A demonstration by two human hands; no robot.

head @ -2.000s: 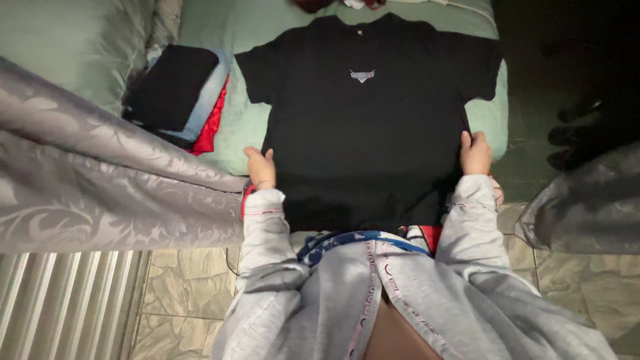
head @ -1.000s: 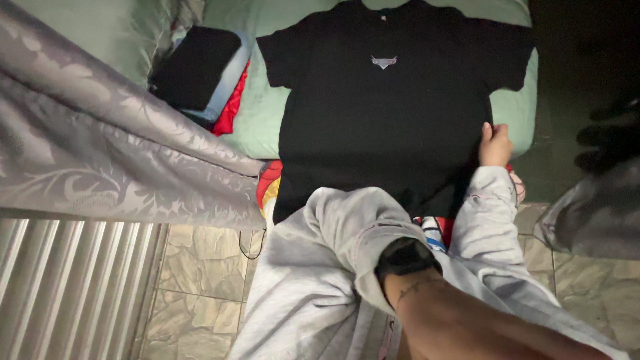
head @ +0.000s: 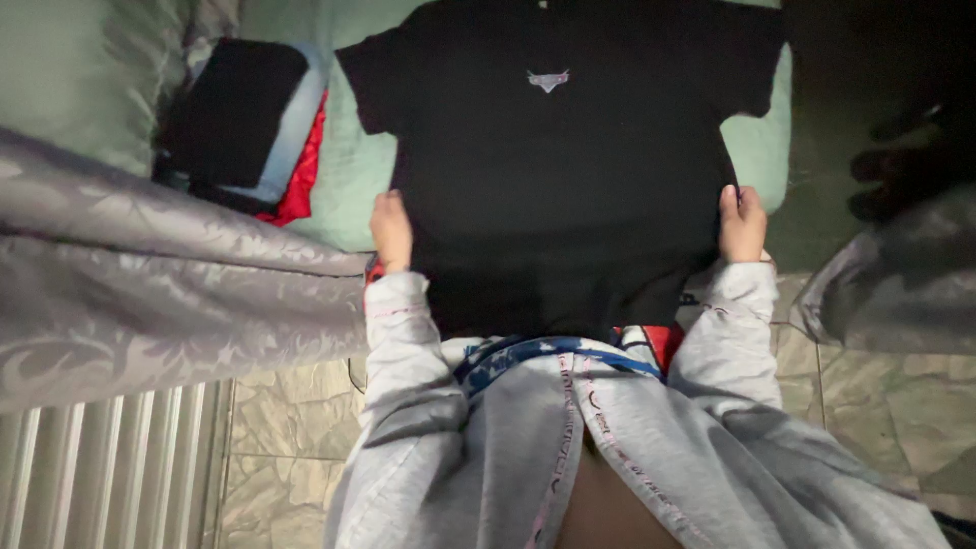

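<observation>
A black short-sleeved T-shirt [head: 564, 175] with a small emblem on its chest lies spread, front up, over a pale green bed cover [head: 351, 183], its neck away from me. My left hand [head: 393, 232] grips the shirt's left side edge near the lower part. At the opposite side edge, my right hand [head: 742, 223] pinches the fabric between thumb and fingers. The hem hangs near my waist, above a blue patterned cloth [head: 534, 352] and a red and white printed fabric [head: 659, 339] that shows beside it.
Folded clothes, black [head: 232, 114], light blue and red, are stacked on the bed at the left. A grey patterned curtain [head: 175, 305] spans the left side over a ribbed metal panel [head: 99, 465]. More grey fabric [head: 900, 282] hangs at the right, above the tiled floor [head: 282, 419].
My left hand, out of sight one second ago with its forearm bent across my body, is back at the shirt's left edge. My right hand remains at the right edge.
</observation>
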